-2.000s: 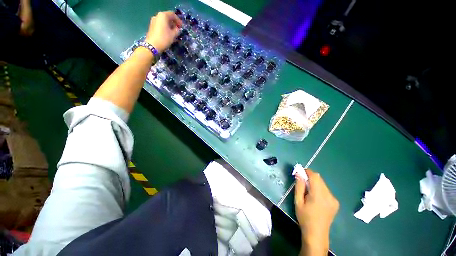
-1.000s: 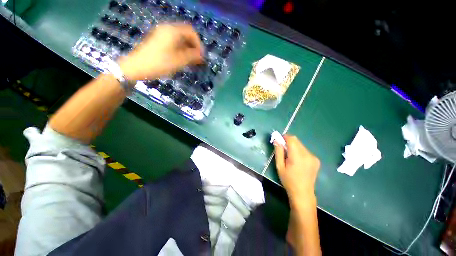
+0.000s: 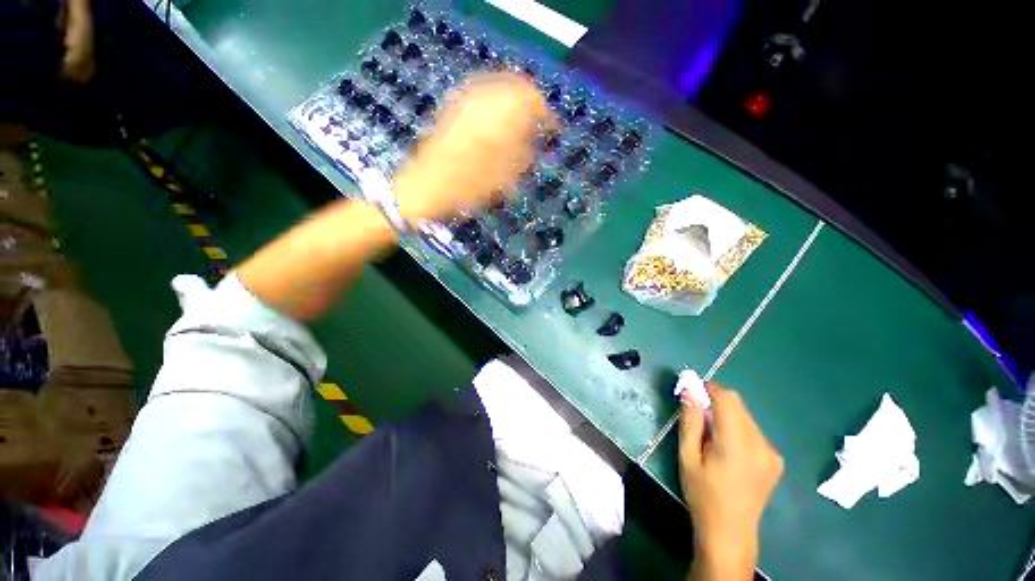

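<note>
My left hand [image 3: 482,142] is blurred over the clear blister tray [image 3: 526,297]; its fingertips are near the tray's filled pockets, and what they hold cannot be told. The tray holds rows of black plastic housings. Loose black housings [image 3: 577,300] lie in a short row on the green table between the tray and my right hand. My right hand [image 3: 726,454] is near the pale seam, with a small white scrap [image 3: 691,388] at its thumb and fingertips. A clear bag of brass parts [image 3: 670,272] lies open behind the loose housings.
Crumpled white tissue [image 3: 874,454] lies right of the seam. A second white tissue [image 3: 1001,443] and part of a desk fan [image 3: 1029,414] are at the far right edge. A dark raised strip [image 3: 783,191] runs along the table's back. Part of another person's arm [image 3: 77,43] shows at upper left.
My left hand has moved from the tray's far left corner to over its middle. A third loose black housing now lies near the tray. My right hand keeps its place by the seam.
</note>
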